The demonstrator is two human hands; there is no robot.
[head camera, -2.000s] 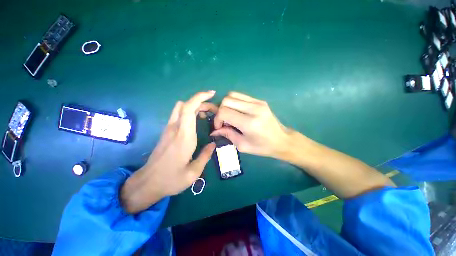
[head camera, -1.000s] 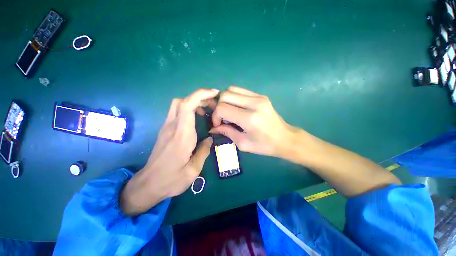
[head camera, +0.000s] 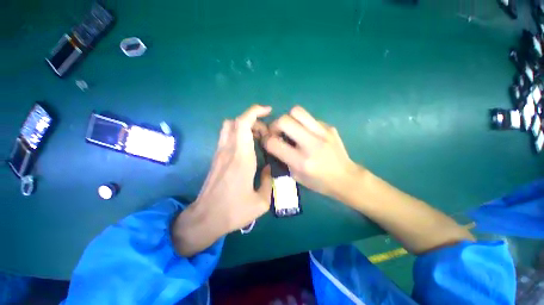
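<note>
A black phone body (head camera: 286, 193) with a bright white area on its near half lies on the green bench in front of me. My left hand (head camera: 238, 173) holds it from the left side, thumb at its edge and fingers around the far end. My right hand (head camera: 310, 149) holds the far end from the right, fingers bent over it. The fingers of both hands hide the far end, so what they press there cannot be seen. A white-rimmed oval part (head camera: 248, 227) shows partly from under my left hand.
At left lie open phone bodies (head camera: 132, 138), a round white-topped part (head camera: 107, 191), oval parts (head camera: 133, 46) and a small clear bit (head camera: 82, 85). A pile of black phones (head camera: 529, 101) lies at the right edge. Blue cloth (head camera: 507, 205) shows at lower right.
The view has shifted a little. My left hand now covers most of the oval part beside the phone, and my right fingers are slightly more spread. Both hands stay on the phone.
</note>
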